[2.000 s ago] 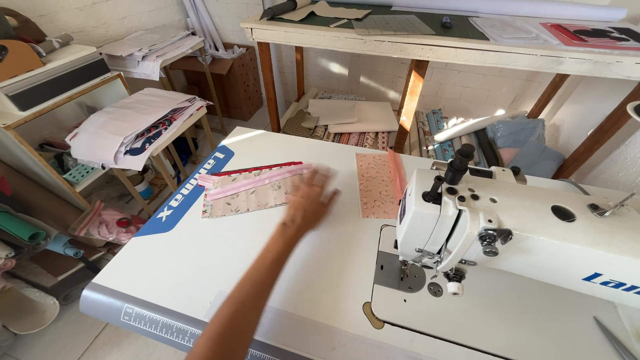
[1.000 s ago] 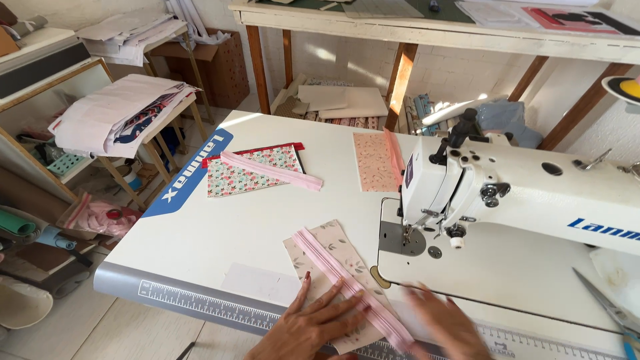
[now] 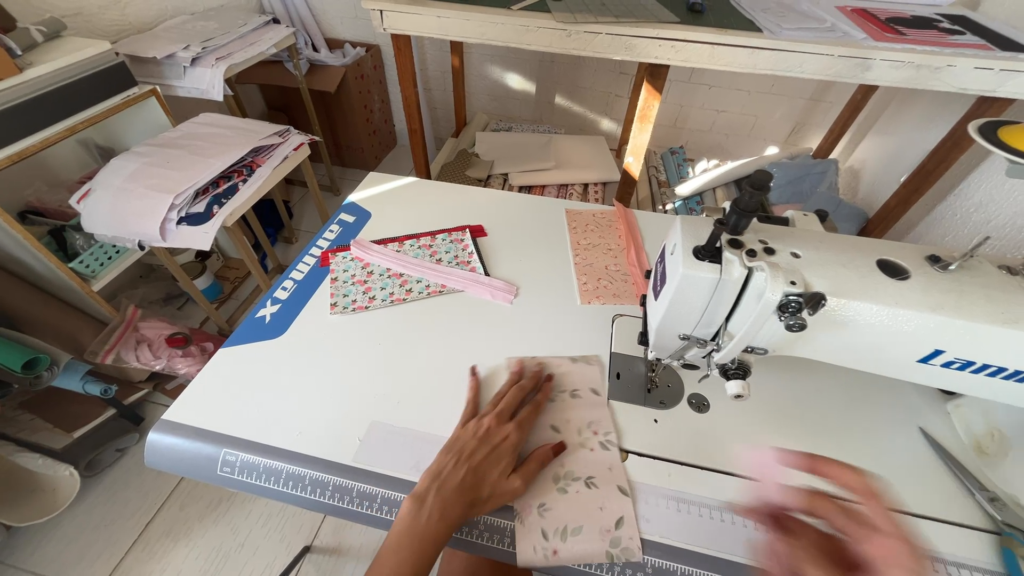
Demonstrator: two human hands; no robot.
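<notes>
My left hand (image 3: 500, 448) lies spread on a cream fabric panel with a leaf print (image 3: 572, 472), which overhangs the table's front edge. Blurred by motion, my right hand (image 3: 832, 504) is off to the right of the panel; something pink seems to be at its fingertips, too blurred to name. A floral fabric piece with a red zipper (image 3: 376, 280) lies at the back left, a pink zipper strip (image 3: 436, 272) across it. Near the sewing machine head (image 3: 704, 296) is a peach printed fabric piece (image 3: 600, 256) with a peach zipper (image 3: 632, 248).
The needle plate (image 3: 640, 380) is just right of the cream panel. Scissors (image 3: 972, 488) lie at the far right. A clear ruler (image 3: 696, 512) lies along the front, beside the table's printed scale (image 3: 312, 484). A paper stack (image 3: 184, 176) stands on a stool at left.
The cream panel has turned more upright in view, and the pink zipper that lay along it one second ago is off it. My left hand has moved up the panel; my right hand has moved right.
</notes>
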